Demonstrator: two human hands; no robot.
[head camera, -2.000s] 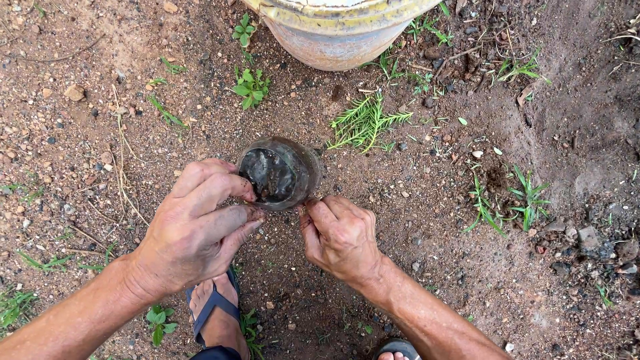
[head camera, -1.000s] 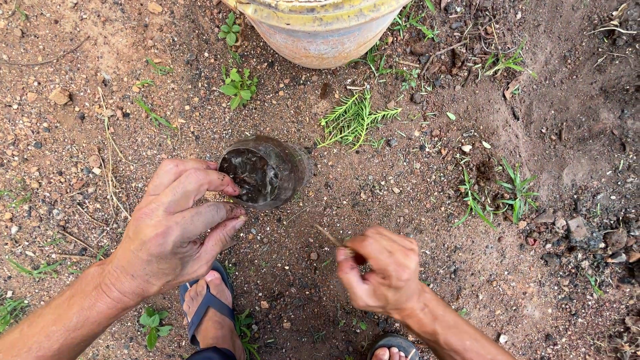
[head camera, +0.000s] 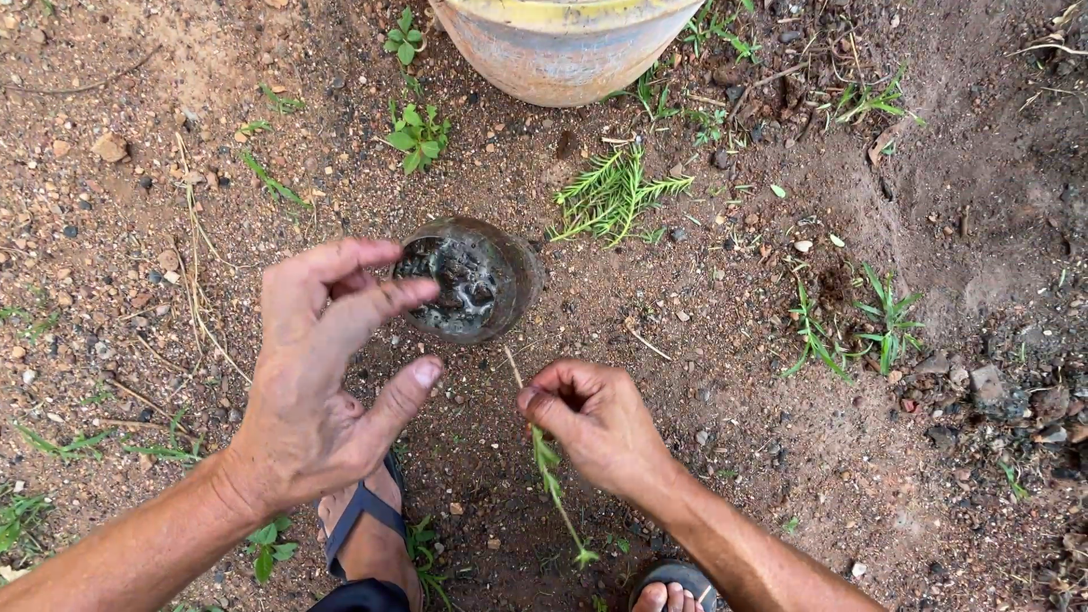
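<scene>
A round, see-through container (head camera: 510, 263) with dark, wet, muddy contents stands on the gritty soil between and above my hands. My left hand (head camera: 336, 365) is at its left side, fingers spread, with fingertips over or near the rim; whether they touch it I cannot tell. Between the thumb and fingers of my right hand (head camera: 591, 421) is a thin plant cutting (head camera: 548, 476). Its bare, pale stem end points up and left toward the container, and its green leafy part hangs down toward my feet. A small pile of green needle-leaved sprigs (head camera: 616, 194) lies right of and beyond the container.
A large bucket with a yellow rim (head camera: 565, 15) stands at the top edge. Small weeds (head camera: 416, 138) and grass tufts (head camera: 888, 319) grow from the soil. Dark stones and clods (head camera: 990, 387) lie at the right. My sandalled feet (head camera: 374, 518) are at the bottom.
My right hand was at the container's side two seconds ago, then moved away from it and now shows a leafy cutting. The fingers of my left hand have spread.
</scene>
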